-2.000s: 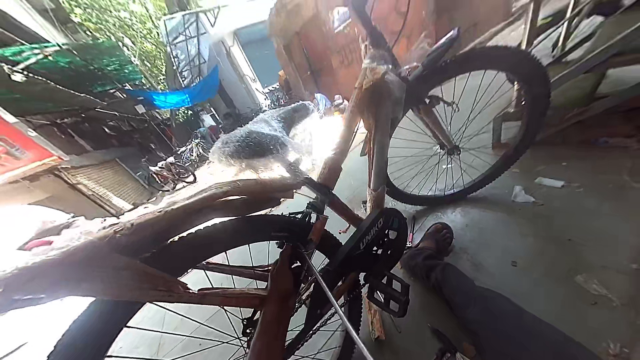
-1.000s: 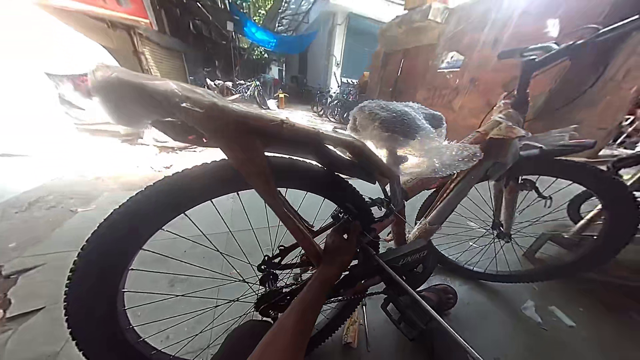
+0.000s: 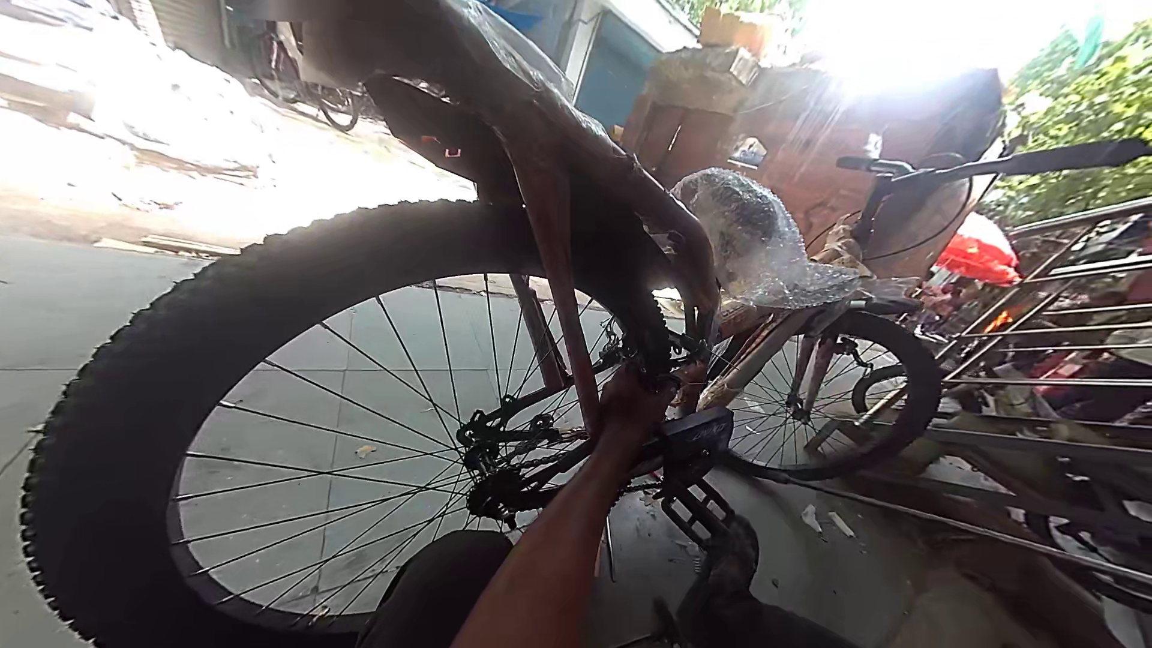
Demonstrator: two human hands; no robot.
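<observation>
My left hand reaches in between the rear tyre and the seat tube, just above the chain guard of a bicycle. Its fingers look curled at a dark part near the front of the tyre; what they touch is hidden in shadow. The rear derailleur and spokes are left of my forearm. A pedal sits below the guard. The frame is partly wrapped, and bubble wrap covers the saddle. My right hand is not in view.
The front wheel and handlebar are at the right, beside a metal railing. A thin rod runs across the lower right. My knee is under the rear wheel, and a foot is by the pedal. More bicycles stand far back.
The view has swung and come closer to the rear wheel. My left hand stays around the area between rear wheel and chain guard.
</observation>
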